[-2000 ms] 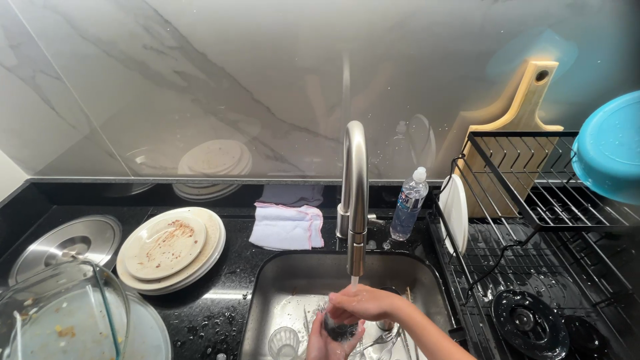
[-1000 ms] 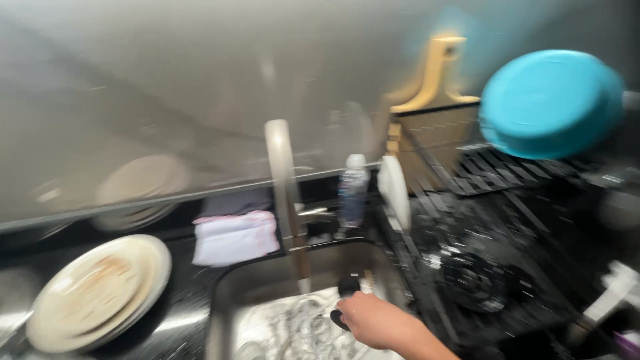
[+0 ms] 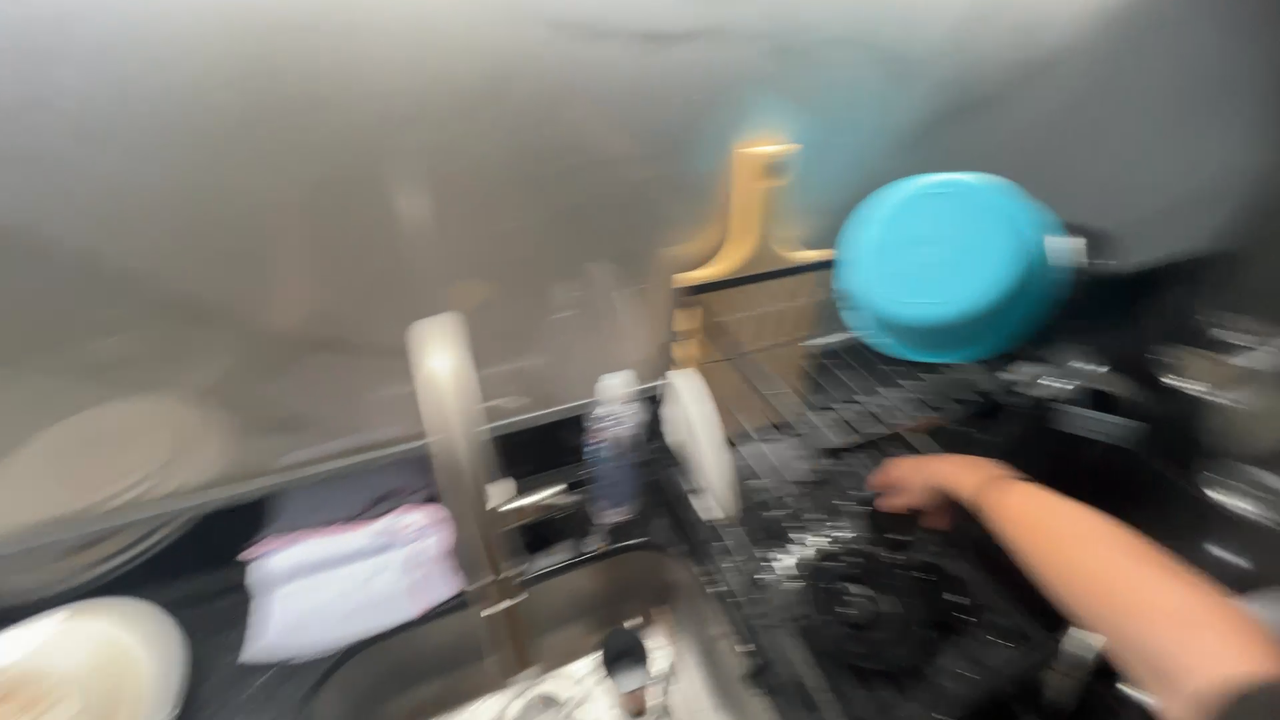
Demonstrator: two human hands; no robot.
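Observation:
My right hand [image 3: 930, 487] reaches over the black wire dish rack [image 3: 790, 640], right of the sink [image 3: 560, 590]. Blur hides whether its fingers hold anything dark. My left hand does not show. A dark, blurred object [image 3: 626, 655] is in the sink among pale, wet items, below the steel faucet [image 3: 450, 400]. Close to my right hand, a white plate [image 3: 697, 440] stands on edge at the rack's left side. An upturned turquoise basin [image 3: 950, 265] rests at the rack's back, beside a wooden cutting board [image 3: 750, 230].
A clear bottle [image 3: 615, 450] with a white cap stands behind the sink, near the faucet lever. A folded white cloth [image 3: 350, 585] lies left of the faucet. At the lower left edge is a used plate [image 3: 90, 660]. Blurred shiny items lie at the far right.
My right hand has moved right, from above the sink, where it held a black object, to over the rack. My left hand, at the sink two seconds ago, is out of sight. The view has swung right.

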